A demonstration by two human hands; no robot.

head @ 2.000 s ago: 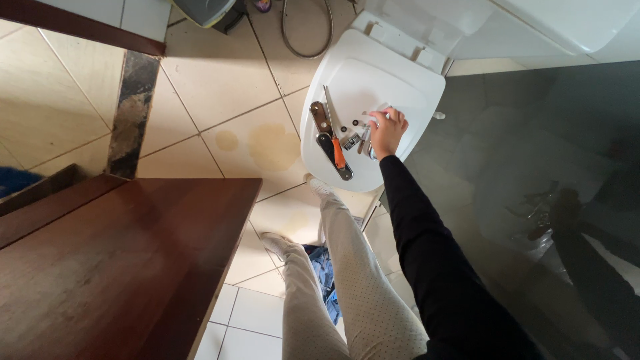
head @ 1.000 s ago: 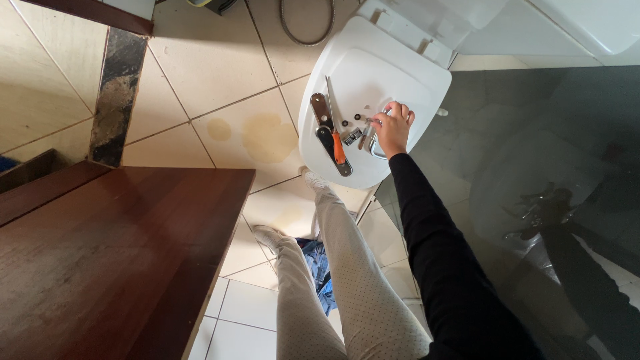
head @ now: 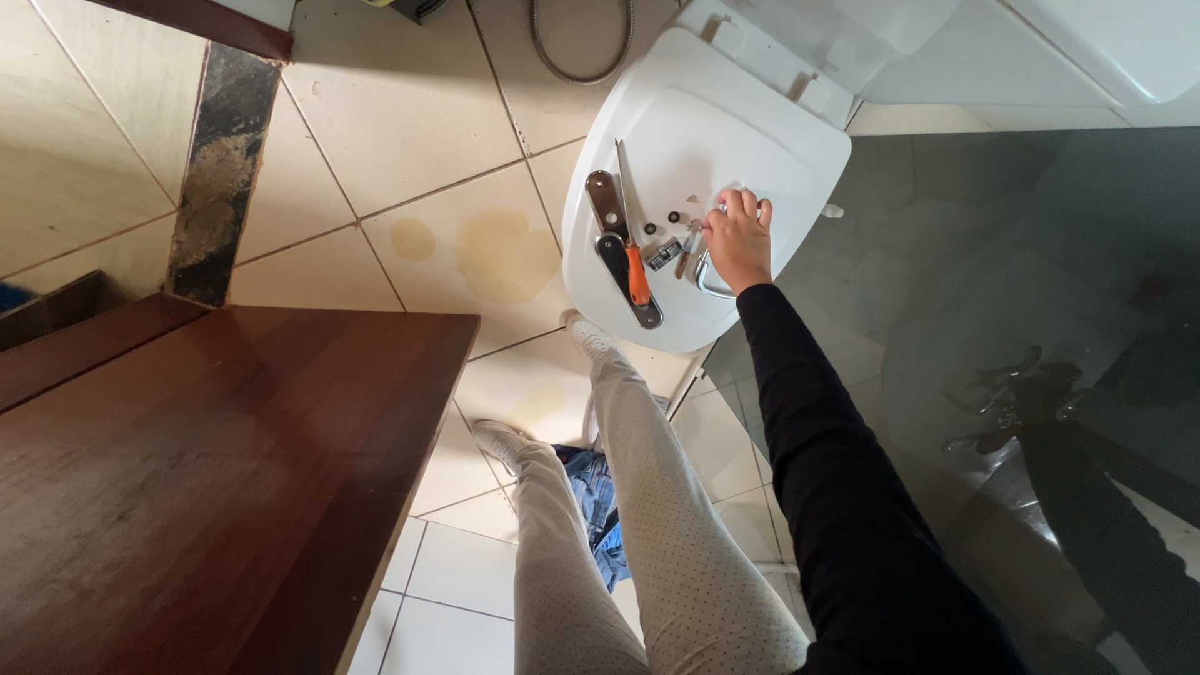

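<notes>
My right hand (head: 741, 236) is over the closed white toilet lid (head: 694, 122), fingers bent down among small parts; whether it grips one is hidden. Beside it lies a chromed metal piece (head: 703, 279), partly under the hand. Just left are a small slim piece with a brown end (head: 682, 264), a small metal block (head: 665, 253) and two small black rings (head: 674, 217). Further left, a screwdriver with an orange handle (head: 638, 277) rests across a black-and-metal tool (head: 619, 267), near a brown flat handle (head: 607, 202). My left hand is out of view.
A dark glassy panel (head: 937, 234) runs along the right side. A reddish-brown wooden door or panel (head: 216, 450) fills the lower left. Blue denim cloth (head: 595, 497) lies on the tiled floor between my legs. A flexible metal hose (head: 562, 70) curls beside the toilet.
</notes>
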